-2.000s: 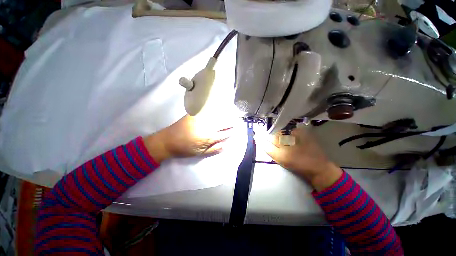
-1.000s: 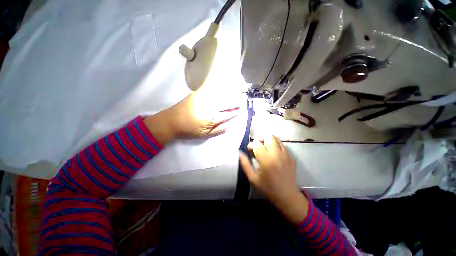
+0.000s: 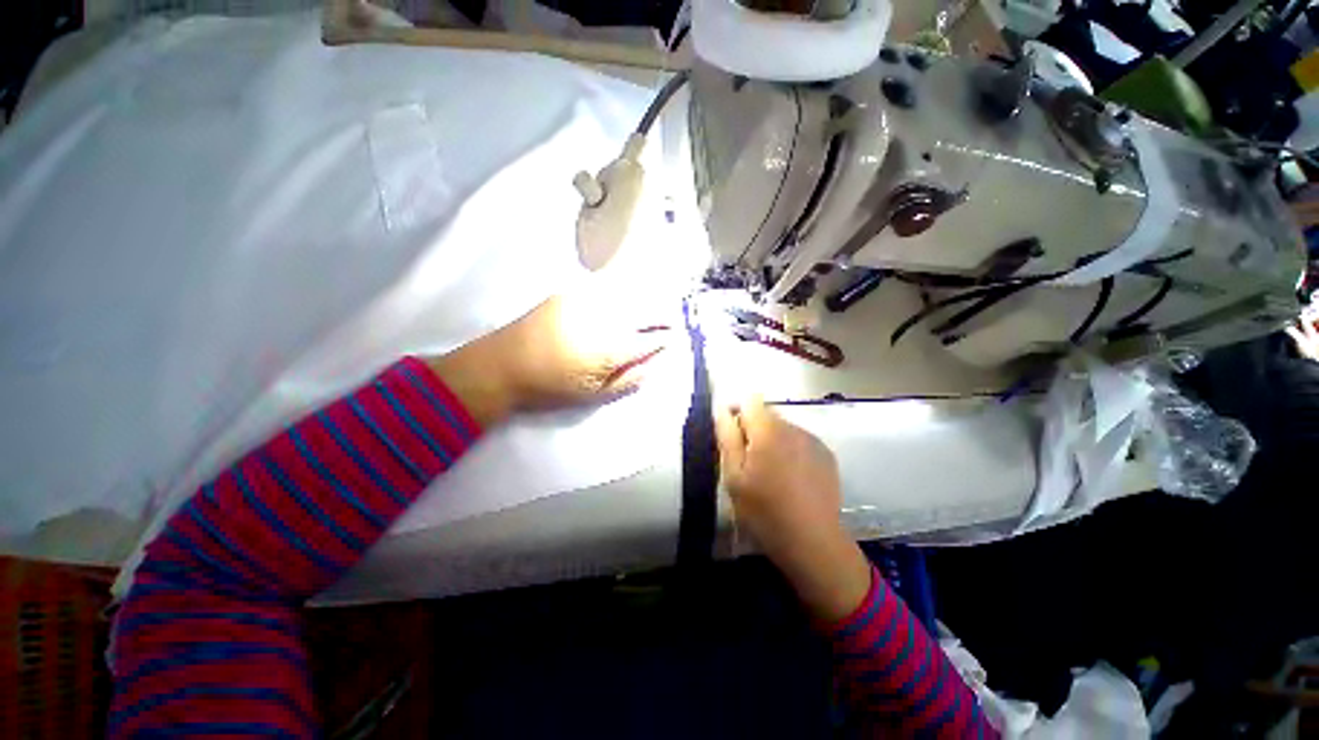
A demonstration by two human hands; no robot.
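The dark strip (image 3: 699, 477) runs from the needle area down over the table's front edge. The white fabric panel (image 3: 261, 260) lies flat left of the needle. My left hand (image 3: 557, 359) rests palm down on the white fabric left of the strip; its fingertips are washed out by the lamp's glare. My right hand (image 3: 781, 474) is at the strip's right side below the needle, with thumb and finger together at its edge; whether they pinch it is hard to tell. The presser foot area (image 3: 733, 278) is partly lost in glare.
The sewing machine head (image 3: 926, 174) fills the upper right, with a white tape roll (image 3: 793, 44) on top. The lamp (image 3: 611, 210) hangs left of the needle. Dark red-handled snips (image 3: 810, 344) lie right of the needle. White scraps and clear plastic (image 3: 1193, 445) lie at the right end.
My right hand has moved from beside the needle down to the strip below it, uncovering the snips. My left hand has stayed on the fabric. The camera view has shifted.
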